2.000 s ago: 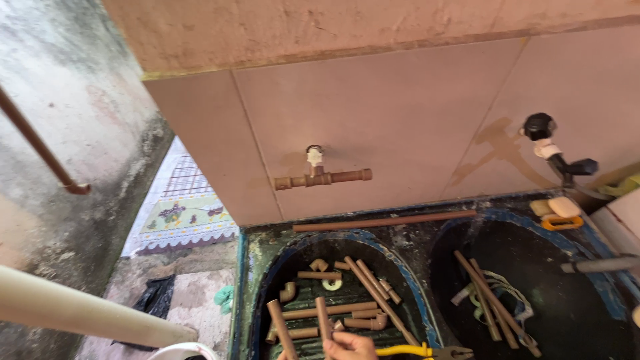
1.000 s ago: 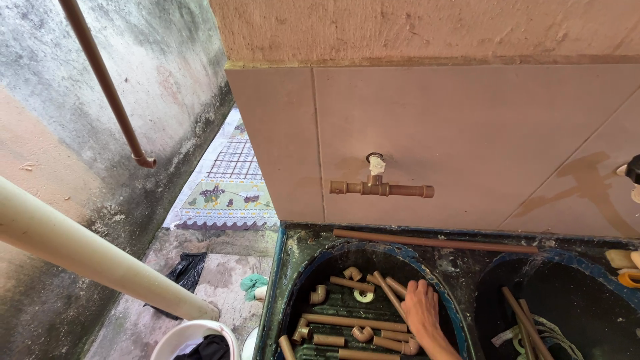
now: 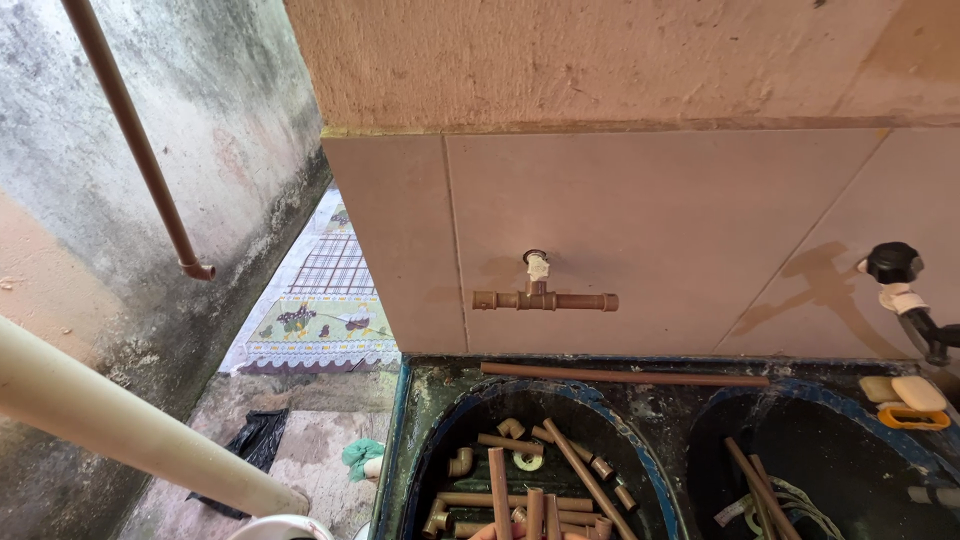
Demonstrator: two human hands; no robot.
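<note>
Fingers of my left hand show at the bottom edge, closed about an upright brown plastic pipe piece. Two shorter upright pipe pieces stand close to its right. Fingertips that seem to be my right hand's show low beside them; their grip is mostly cut off. Behind, in the left basin, lie brown pipe lengths, elbow fittings and a roll of white tape. On the tiled wall, a brown tee with pipe stubs joins a white-wrapped outlet.
A long brown pipe lies along the sink's back ledge. The right basin holds pipes and a pale hose. Soap bars and a black-handled tap are at right. A thick cream pipe slants above a white bucket at left.
My right hand has drawn back from the left basin's pipes toward the bottom edge. Several pipe pieces now stand upright together there. The yellow-handled pliers seen earliest are out of view.
</note>
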